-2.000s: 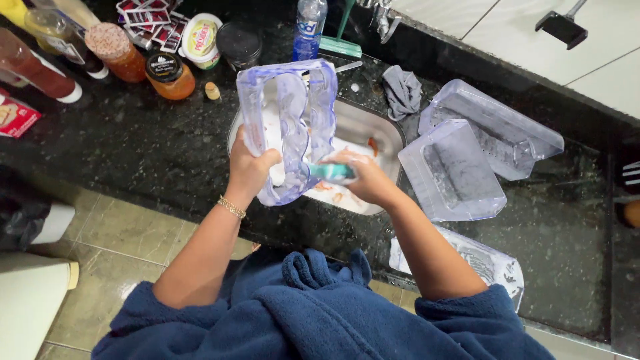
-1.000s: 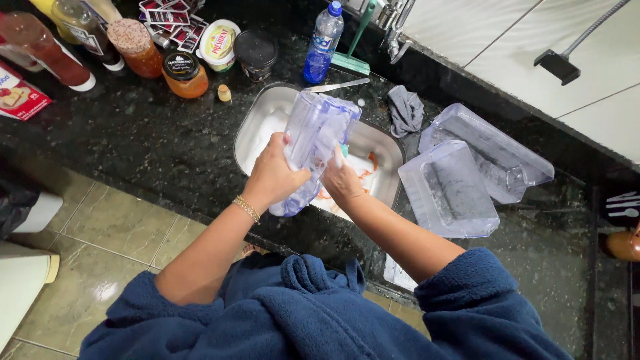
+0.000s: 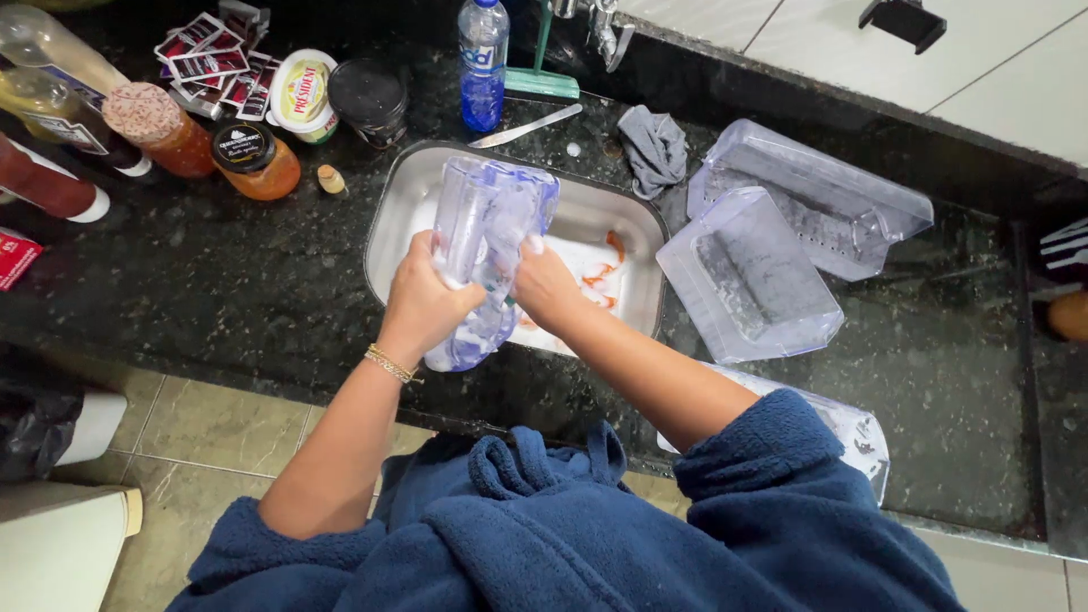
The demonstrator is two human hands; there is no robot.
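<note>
Over the steel sink [image 3: 642, 225], my left hand [image 3: 429, 302] grips the left side of a clear plastic fridge bin [image 3: 463, 212] covered in suds. My right hand [image 3: 544, 285] is at the bin's right side, its fingers partly hidden; a sliver of something green shows beneath them, most of it out of sight. White foam and orange scraps [image 3: 614, 246] lie in the sink. To the right, two more clear bins, one nearer [image 3: 756, 263] and one behind it [image 3: 850, 191], rest on the dark counter. A further clear piece [image 3: 863, 442] lies partly under my right sleeve.
Behind the sink are a bottle of blue liquid [image 3: 483, 76], a green squeegee [image 3: 544, 82], a knife [image 3: 527, 126], a grey cloth [image 3: 654, 149] and the faucet [image 3: 605, 34]. Jars, including one with orange contents [image 3: 259, 170], bottles, a tub [image 3: 303, 93] and sachets [image 3: 208, 59] crowd the back left.
The bin in my hands was raised with its openings showing two seconds ago; it has since turned and come lower over the sink. The green item, plain beside my right hand then, is now mostly hidden.
</note>
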